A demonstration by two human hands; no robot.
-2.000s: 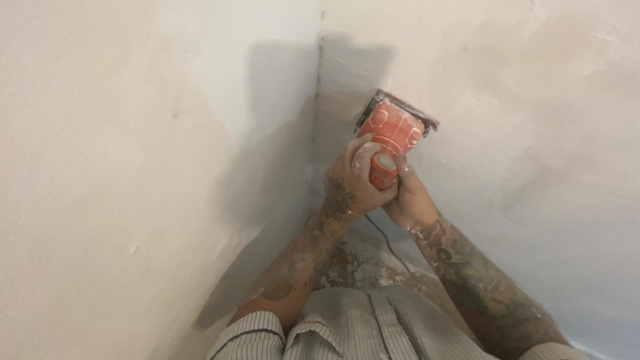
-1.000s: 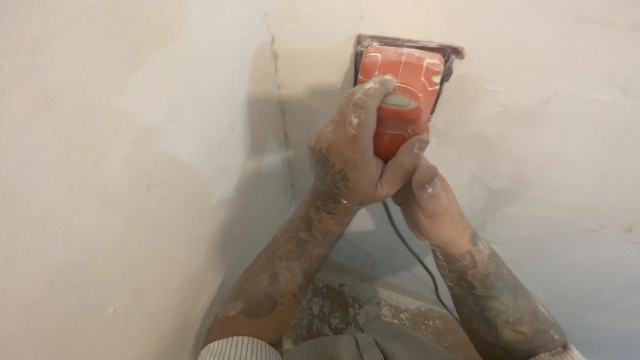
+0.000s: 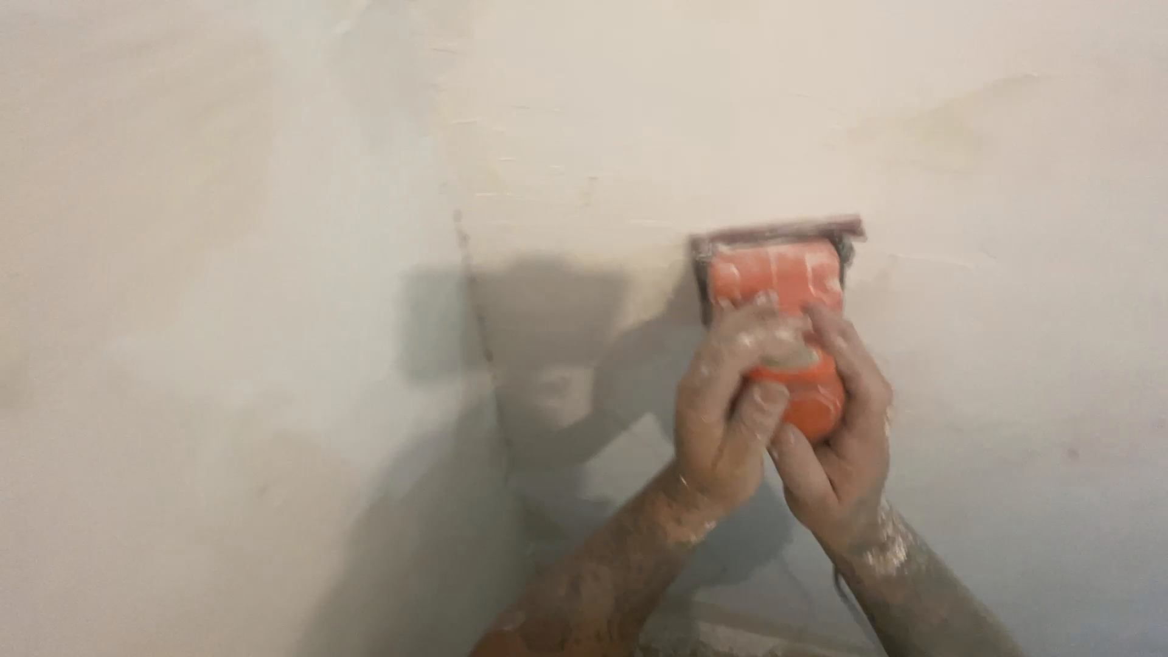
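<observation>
An orange electric sheet sander (image 3: 776,274) with a dark base plate lies against the plastered wall (image 3: 985,319), right of the corner. My left hand (image 3: 735,392) wraps the sander's body from the left, its fingers across the top and its thumb near the rear. From the right, my right hand (image 3: 839,420) grips the same body, with the fingertips near those of the left hand. White dust coats both hands and wrists. The sander's underside is hidden against the wall.
A second wall (image 3: 182,319) meets the first at a rough corner line (image 3: 479,310) left of the sander. Shadows of the arms and tool fall across the corner. A dark cord (image 3: 849,593) hangs beside my right forearm. A ledge or floor edge (image 3: 766,625) shows at the bottom.
The sander and both hands are farther right of the corner than a second ago. My right hand's fingers now show along the sander's right side. The view has shifted.
</observation>
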